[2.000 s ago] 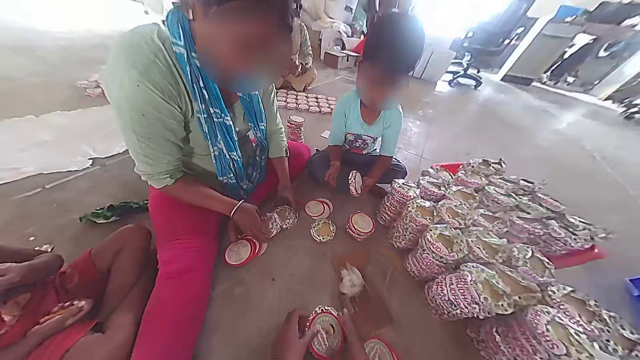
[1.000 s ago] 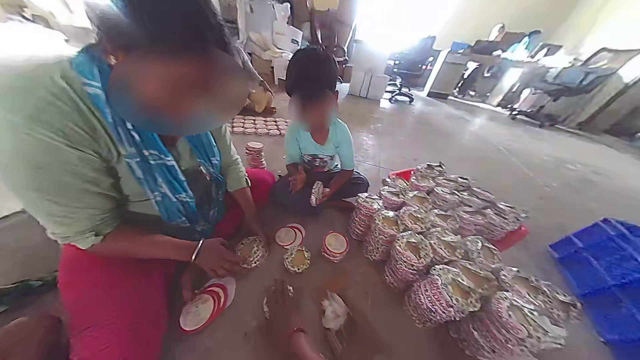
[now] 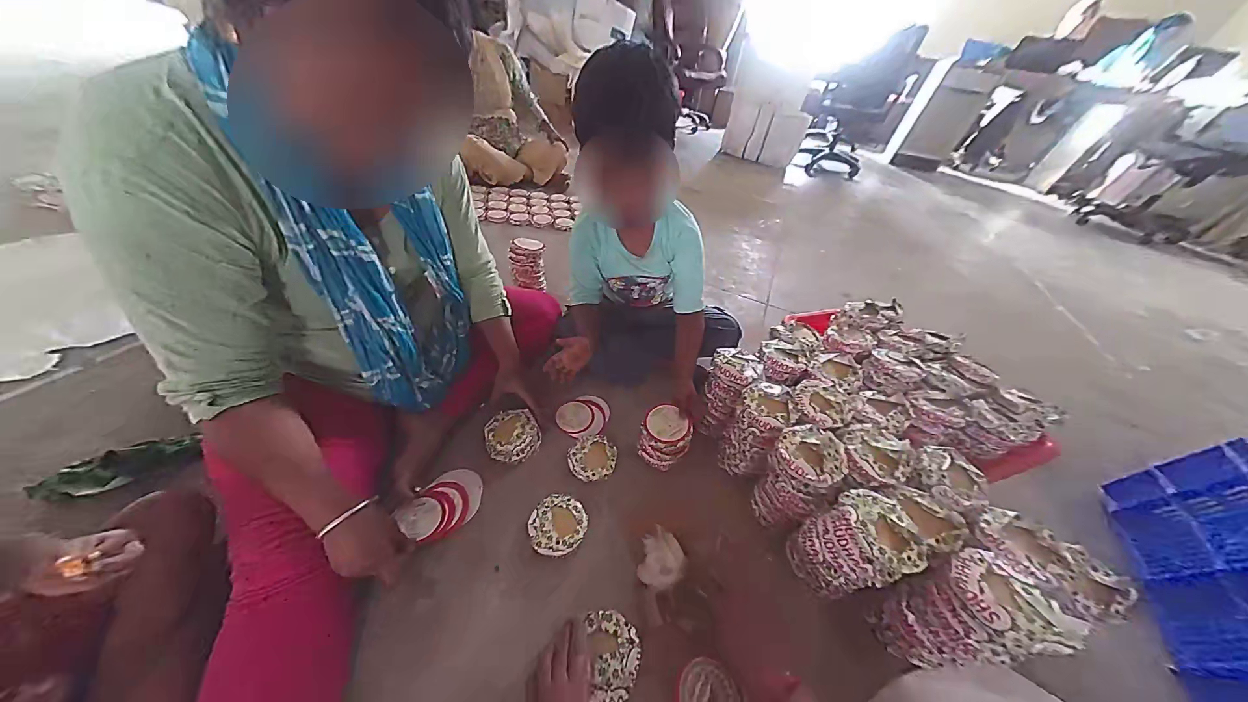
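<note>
My left hand (image 3: 564, 668), at the bottom centre, has its fingers against the left edge of a round, leaf-patterned wrapped piece (image 3: 614, 651); its thumb is hidden. A reddish blur (image 3: 765, 634) to the right looks like my right hand and wrist with a red band; its fingers cannot be made out. Between them at the bottom edge lies a red-rimmed round piece (image 3: 707, 681). Farther ahead, another patterned round piece (image 3: 558, 525) rests on the floor, left of a crumpled whitish piece (image 3: 663, 559).
A person (image 3: 263, 322) sits at left by red-rimmed discs (image 3: 458, 502). A child (image 3: 639, 263) opposite touches a short stack (image 3: 666, 434). Many wrapped stacks (image 3: 858, 536) stand at right around a red tray (image 3: 1024, 458), with a blue crate (image 3: 1185, 556) beyond. Part of another person (image 3: 78, 604) shows at lower left.
My hand with the red band has drawn back from the floor ahead, where a patterned round piece now shows. The child's hand has come down to the short stack.
</note>
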